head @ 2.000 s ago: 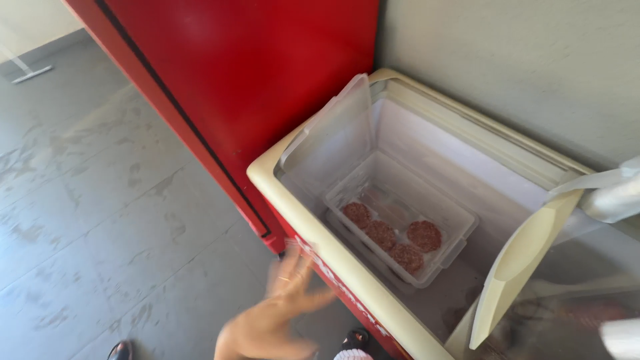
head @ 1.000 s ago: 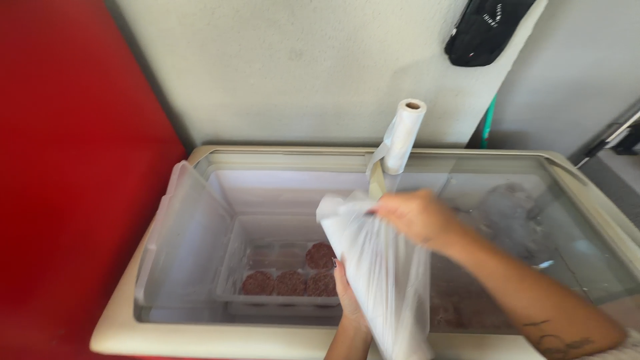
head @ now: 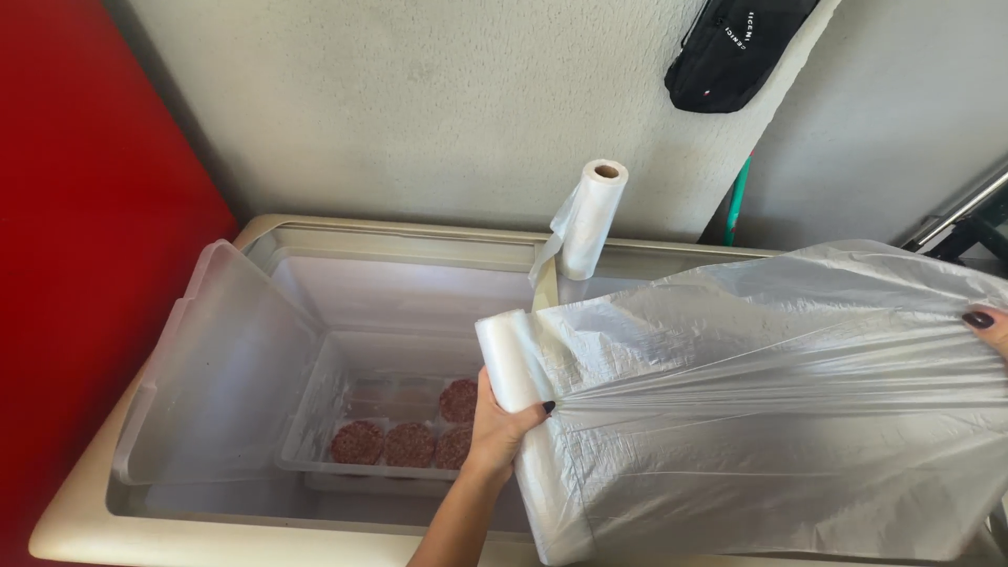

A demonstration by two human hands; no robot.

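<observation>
My left hand (head: pixel 500 429) grips a roll of clear plastic bags (head: pixel 529 441) over the front of a chest freezer. From the roll, a wide sheet of thin plastic bag (head: pixel 756 409) stretches to the right. At the right edge of the view, my right hand (head: pixel 991 324) pinches the far part of that sheet; only its fingertips show. Left of my left hand, a translucent plastic tub (head: pixel 303 425) stands inside the freezer with several raw meat patties (head: pixel 409 444) in it. The hand and roll hide part of the tub.
A translucent lid (head: pixel 220 378) leans at the freezer's left end. Another plastic roll (head: pixel 596 220) stands upright at the freezer's back, near the divider. The freezer's cream rim (head: pixel 157 543) runs along the front. A red panel (head: pixel 94 236) is at left; a black bag (head: pixel 732 55) hangs on the wall.
My right hand has moved right, and the plastic that was bunched between my hands is now drawn out wide from the roll. Two seconds ago only one hand showed, with no roll in it.
</observation>
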